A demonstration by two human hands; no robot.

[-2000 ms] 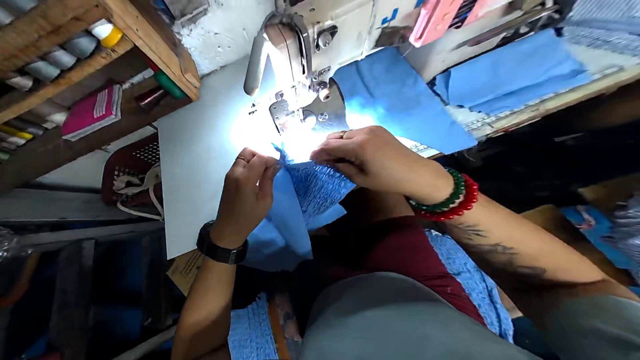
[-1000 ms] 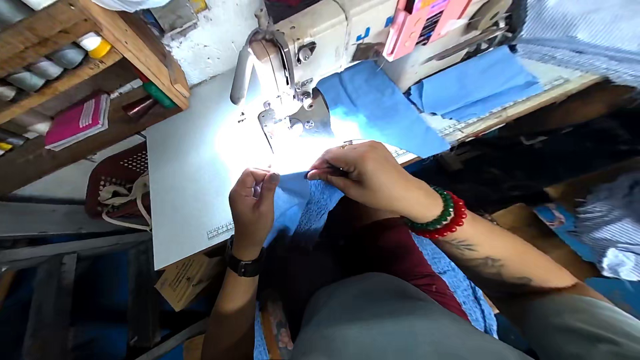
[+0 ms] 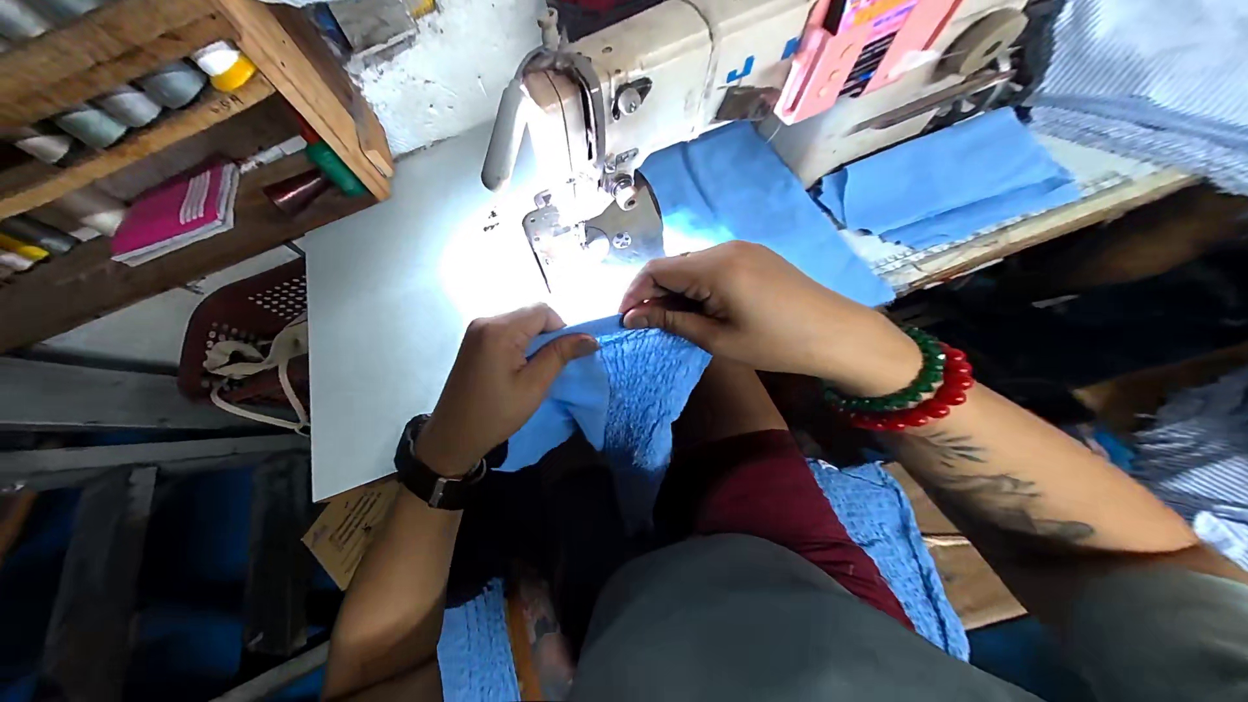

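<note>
My left hand [image 3: 512, 375] and my right hand [image 3: 726, 302] pinch the top edge of a blue fabric piece [image 3: 648, 390], part smooth and part gathered. The cloth hangs over the front edge of the table, between the hands and above my lap. Just beyond it, the lit needle area of a sewing machine [image 3: 585, 195] shows, with its presser foot apart from the held cloth. A flat blue fabric panel [image 3: 756, 210] lies right of the needle, partly behind my right hand.
Folded blue cloth [image 3: 955, 180] lies on the table at right. A wooden shelf [image 3: 312, 88] with thread spools stands at left, above a perforated basket [image 3: 224, 322]. A pink organizer [image 3: 829, 58] is on the machine. More gathered blue fabric [image 3: 887, 546] lies beside my leg.
The held cloth was close to the presser foot two seconds ago; both hands have since drawn it back toward my body. Its top edge is now stretched between them.
</note>
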